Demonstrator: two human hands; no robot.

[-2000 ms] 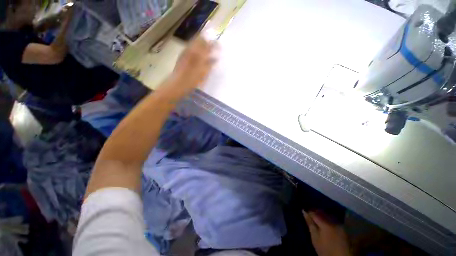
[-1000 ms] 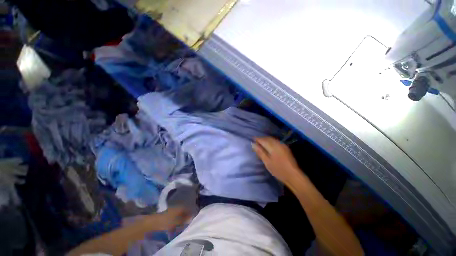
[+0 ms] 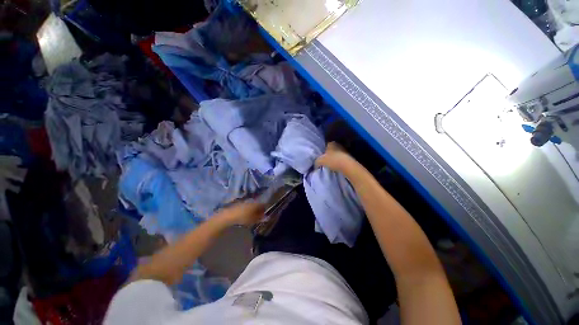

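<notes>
Light blue cloth (image 3: 335, 206) hangs bunched over my lap below the table edge. My right hand (image 3: 331, 159) is closed on it, and the cloth narrows at the grip, with one part above the hand and one below. My left hand (image 3: 249, 213) is blurred, left of the cloth and above the lap; whether it holds anything cannot be told.
The white machine table (image 3: 406, 57) with a printed scale (image 3: 393, 136) along its front edge runs diagonally at right. The sewing machine head (image 3: 551, 95) stands at the far right. Crumpled blue and grey cloth (image 3: 190, 165) lies in piles at left.
My left hand has come down from the table to above the lap. My right hand has closed on the light blue cloth, which is now gathered up instead of spread over the lap.
</notes>
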